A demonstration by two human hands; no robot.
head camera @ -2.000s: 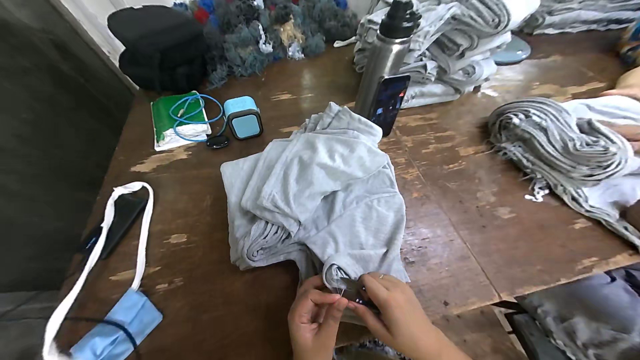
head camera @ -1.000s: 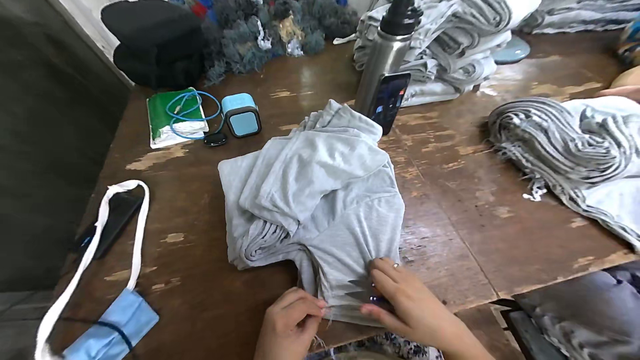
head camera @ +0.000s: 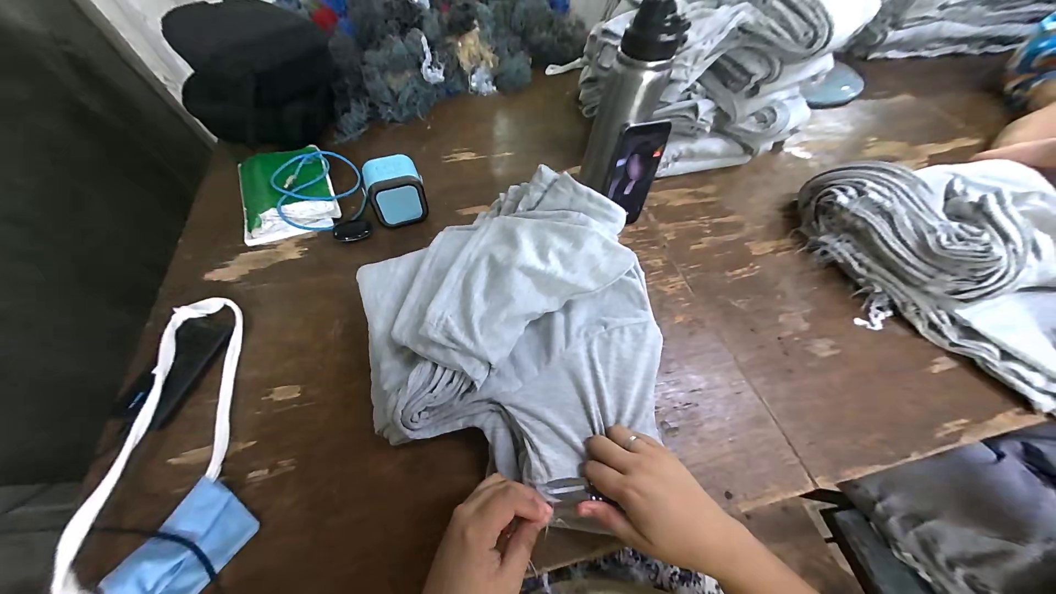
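Note:
A pile of light grey knit garments [head camera: 528, 305] lies folded on the worn wooden table, its lower part reaching the front edge. At that near hem, my left hand [head camera: 499, 528] pinches thread or the fabric edge between thumb and fingertips. Just to the right, my right hand [head camera: 639, 495], with a ring on one finger, rests on the cloth and holds a small dark tool [head camera: 596, 493], mostly hidden in the palm; its kind cannot be told. A thin loose thread hangs below my left fingertips.
Behind the pile stand a steel bottle [head camera: 631, 91] and a phone [head camera: 639, 169]. A blue-and-black device [head camera: 398, 191] and green packet [head camera: 280, 186] lie back left, a blue face mask [head camera: 186, 536] front left. Grey fabric [head camera: 932, 231] lies right, near another person's arm [head camera: 1023, 140].
Two seconds ago both hands were together at a curled-up hem; the hem now lies flatter and the hands are apart, my right hand resting on the cloth.

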